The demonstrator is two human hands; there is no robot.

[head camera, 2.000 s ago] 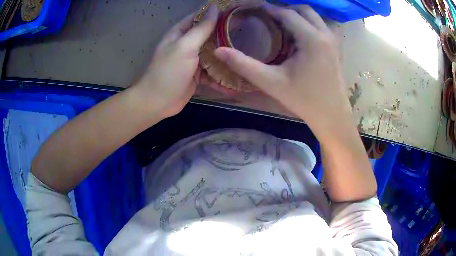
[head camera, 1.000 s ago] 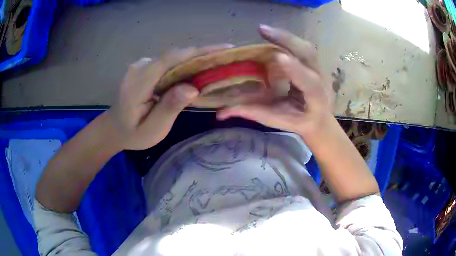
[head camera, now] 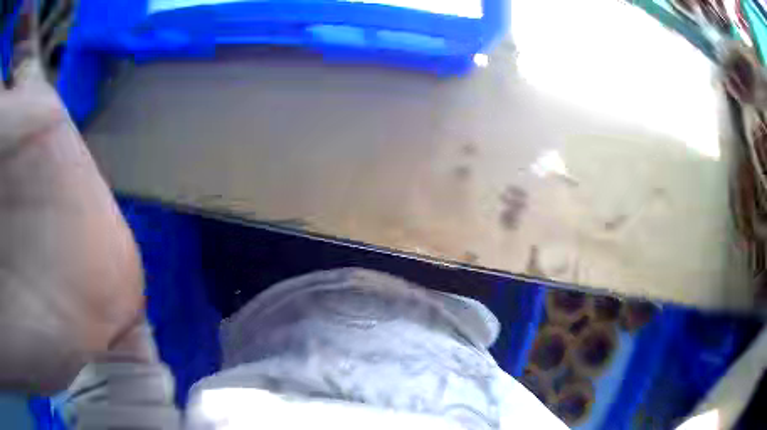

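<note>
My left hand (head camera: 29,105) is large and blurred at the left edge, over the blue left tray (head camera: 80,76); its fingers are mostly cut off or unclear, so I cannot tell what it holds. Blurred tan discs (head camera: 57,29) show beside it in that tray. My right hand is out of the picture; a pale strip at the lower right edge may be my sleeve. The tan disc with the red collar is not visible in either hand.
The larger blue tray (head camera: 277,42) with a white bottom stands at the top. Blurred ring parts (head camera: 753,168) lie along the bench's right side. Below the bench edge (head camera: 353,239), a crate holds several tan rings (head camera: 595,346). Glare covers the upper right bench.
The disc with its red collar has left view. My left hand has moved up and left to the left tray. My right hand has gone out of the picture. The view has shifted.
</note>
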